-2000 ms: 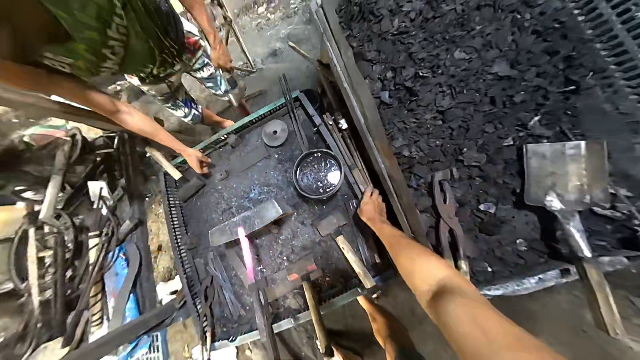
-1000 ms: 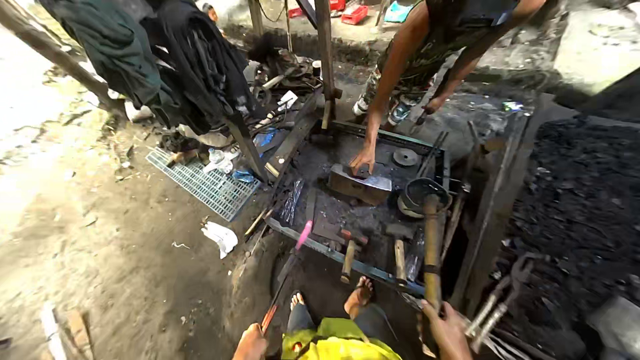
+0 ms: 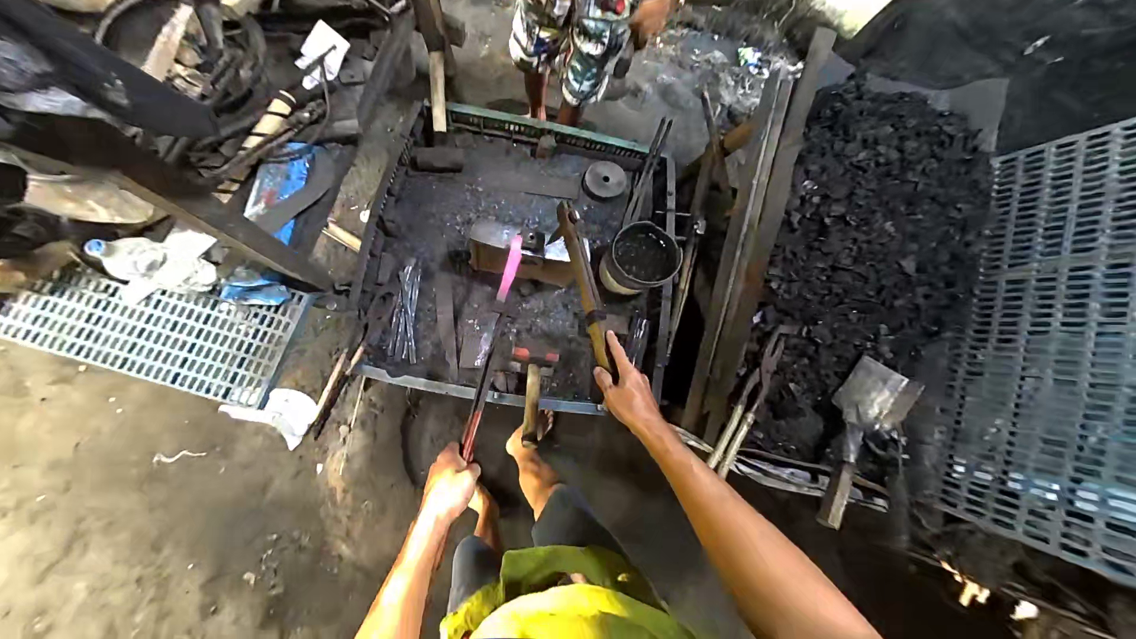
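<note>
My left hand [image 3: 451, 484] is closed on the red-ended handle of long tongs [image 3: 484, 390]. At their far end a glowing pink metal piece [image 3: 510, 266] lies over a steel anvil block [image 3: 490, 247]. My right hand [image 3: 628, 390] grips a long wooden handle [image 3: 596, 333] with a dark metal head [image 3: 566, 217], which is over the block's right part. Just right of that head stands a round pot with dark contents [image 3: 646, 256]. A hammer with a reddish head [image 3: 534, 357] rests at the near edge of the work bed, between my hands.
The framed work bed [image 3: 497, 396] holds metal rods [image 3: 406, 311] and a round metal disc [image 3: 604, 179]. Charcoal [image 3: 874, 222], a shovel [image 3: 877, 395] and other tongs [image 3: 750, 399] are on the right. A plastic grate [image 3: 177, 337] lies left. Another person's legs [image 3: 568, 53] stand beyond the bed.
My left hand has brought the tongs and glowing piece up over the block. The long-handled tool's head has moved from the pot toward the block. The other person's hand has left the block.
</note>
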